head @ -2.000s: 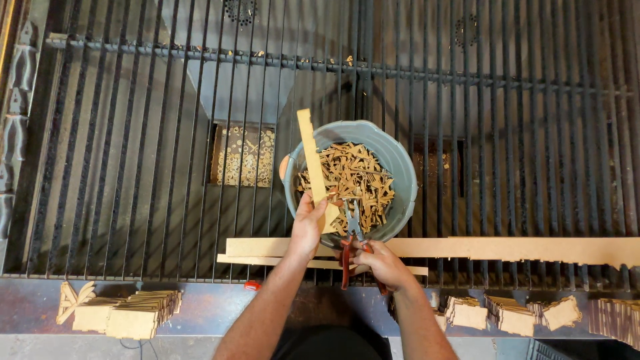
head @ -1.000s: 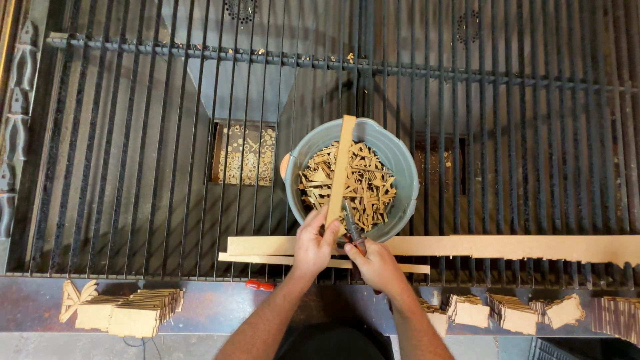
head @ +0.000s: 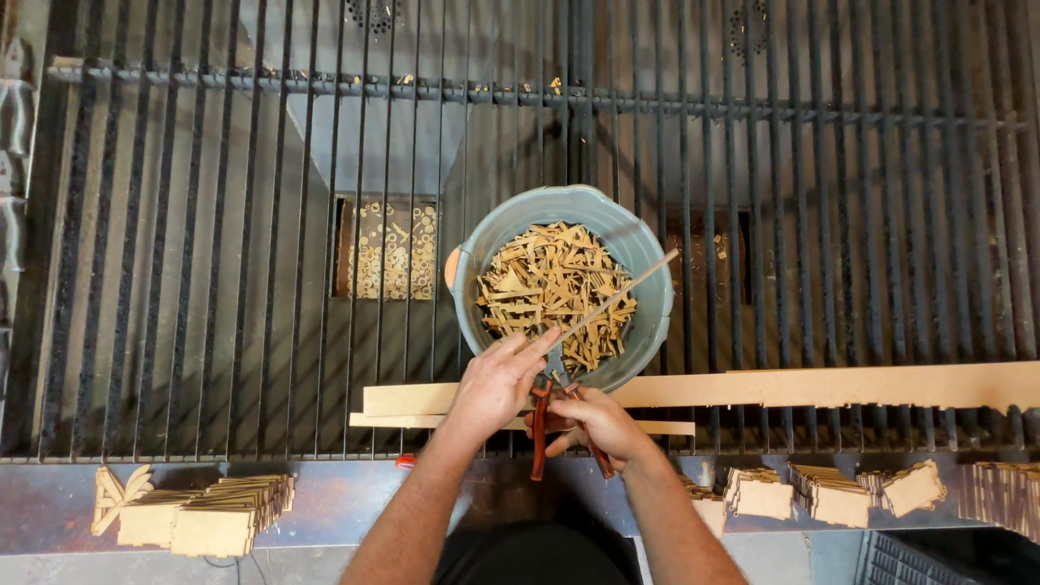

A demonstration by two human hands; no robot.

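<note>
A grey plastic bucket [head: 561,203] stands on the metal slats, holding a heap of small cut wood offcuts [head: 552,284]. Over its near rim, my left hand [head: 500,386] holds a thin wood strip [head: 621,292], turned edge-up and slanting to the upper right across the bucket. My right hand [head: 597,426] has hold of pliers or cutters with red handles [head: 539,435], the handles spread apart. The tool's metal head [head: 557,366] points into the bucket, beside the strip. Parts of the right fingers are hidden behind the handles.
Long wood strips [head: 812,388] lie across the slats [head: 236,325] behind and beneath my hands. Stacks of thin cut wood pieces [head: 215,520] line the metal front ledge [head: 341,504], left and right. A red object [head: 406,461] lies at the ledge. Small rings [head: 394,252] show below the slats.
The strip in my left hand has gone from nearly upright, flat face showing, to slanting right and edge-up. My left hand has turned over, back upward. The red handles show again, spread apart.
</note>
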